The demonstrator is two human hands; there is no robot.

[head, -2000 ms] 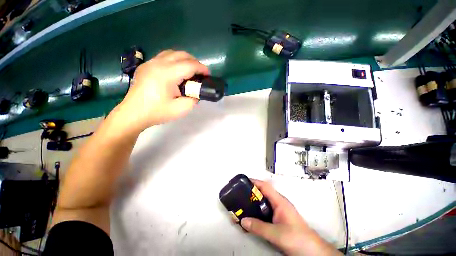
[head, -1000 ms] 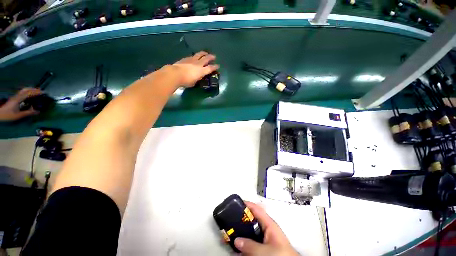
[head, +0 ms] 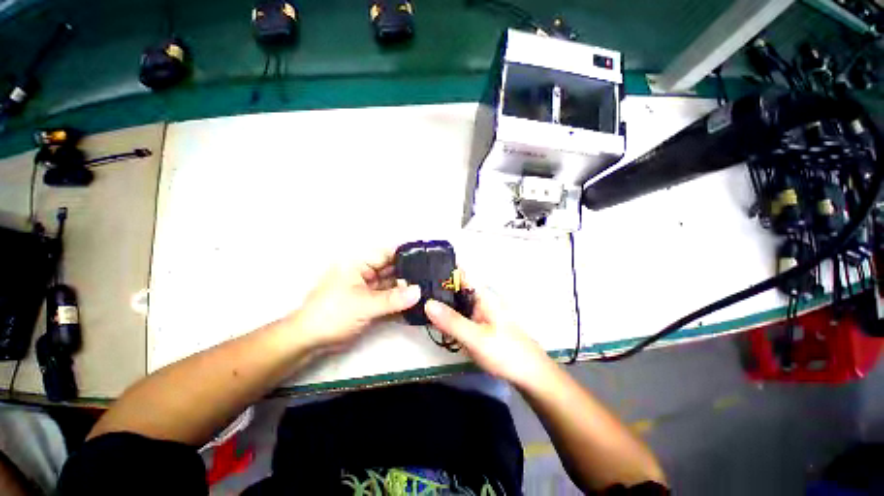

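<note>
A black cabled unit (head: 426, 270), rounded at the top and with a yellow mark on its right side, is held near the bench's front edge. A seam runs down its middle; I cannot tell if it is one unit or two side by side. My left hand (head: 349, 302) grips its left side. My right hand (head: 485, 331) grips its right side. Both thumbs press on its face. A thin black lead (head: 444, 339) loops below it.
The screw feeder (head: 562, 140) stands ahead right, with the black electric screwdriver (head: 669, 160) beside it and its cord curving along the right. Units (head: 787, 208) pile at the right edge. The green conveyor (head: 330, 58) behind carries several units. A red stool or basket (head: 812, 347) is below right.
My left hand has come back from the conveyor to the held unit. Both hands are now together at the bench's front. The view has shifted, and the screwdriver lies at a steeper angle.
</note>
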